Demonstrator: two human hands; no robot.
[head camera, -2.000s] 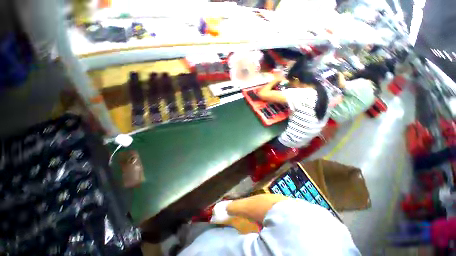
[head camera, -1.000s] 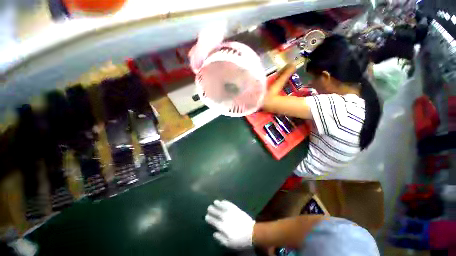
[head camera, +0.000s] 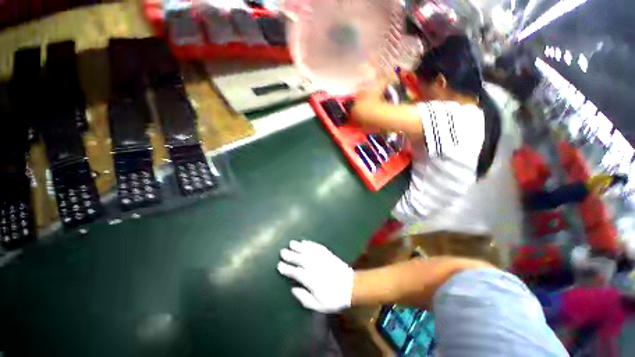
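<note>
My right hand (head camera: 317, 276), in a white glove, is over the green bench mat (head camera: 244, 244) near its right edge. Its fingers are apart, pointing left, and nothing shows in it. My left hand is not in view. Several opened dark flip phones (head camera: 132, 150) lie side by side in a clear blister tray (head camera: 226, 183) at the left, keypads toward me. Teal phones (head camera: 411, 326) in a black tray lie in a carton below my right forearm, partly hidden by my sleeve.
A seated person (head camera: 449, 139) in a striped shirt works at a red tray (head camera: 376, 174) at the right. A pinkish-white fan (head camera: 341, 42) and a pale flat box (head camera: 268, 89) stand behind the mat. Another red tray (head camera: 230, 49) holds phones at the back.
My gloved right hand came over the mat from the carton side, then shifted slightly left and up in view. The camera view has turned, bringing the opened phones and the mat closer.
</note>
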